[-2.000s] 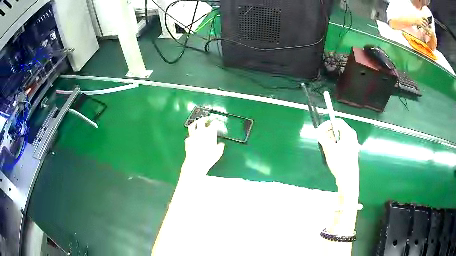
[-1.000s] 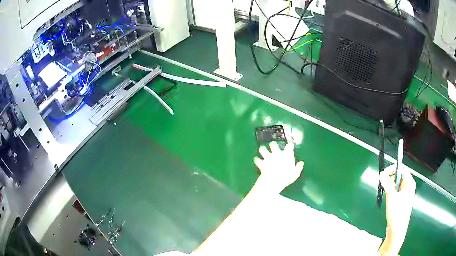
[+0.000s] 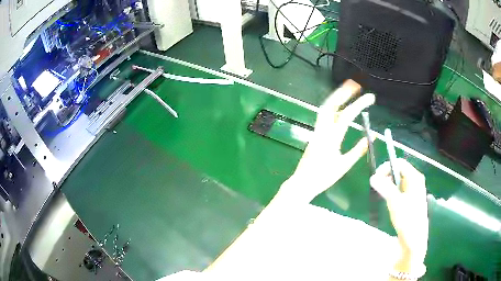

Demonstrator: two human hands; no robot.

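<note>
A black phone middle frame (image 3: 265,122) lies flat on the green bench (image 3: 220,148); its right end is hidden behind my left hand. My left hand (image 3: 332,140) is raised, slightly blurred, with fingers apart and nothing seen in it. Its thumb and a fingertip are close to a thin dark upright strip (image 3: 369,144) beside my right hand; I cannot tell whether they touch. My right hand (image 3: 404,192) is closed around a slim pale pen-like tool (image 3: 390,151), which points up and away from me. What holds the dark strip is unclear.
Open electronic equipment (image 3: 66,82) stands at left, beside a metal rail (image 3: 123,101). A black computer tower (image 3: 390,55) with cables and a dark red box (image 3: 467,134) stand beyond the pale dividing strip (image 3: 274,96). A white sheet (image 3: 318,247) is in front. Black tray parts (image 3: 464,273) show at bottom right.
My left hand has left the phone frame and moved right, towards my right hand and the dark strip. The view turned left, then slightly back. My right hand keeps the pale tool.
</note>
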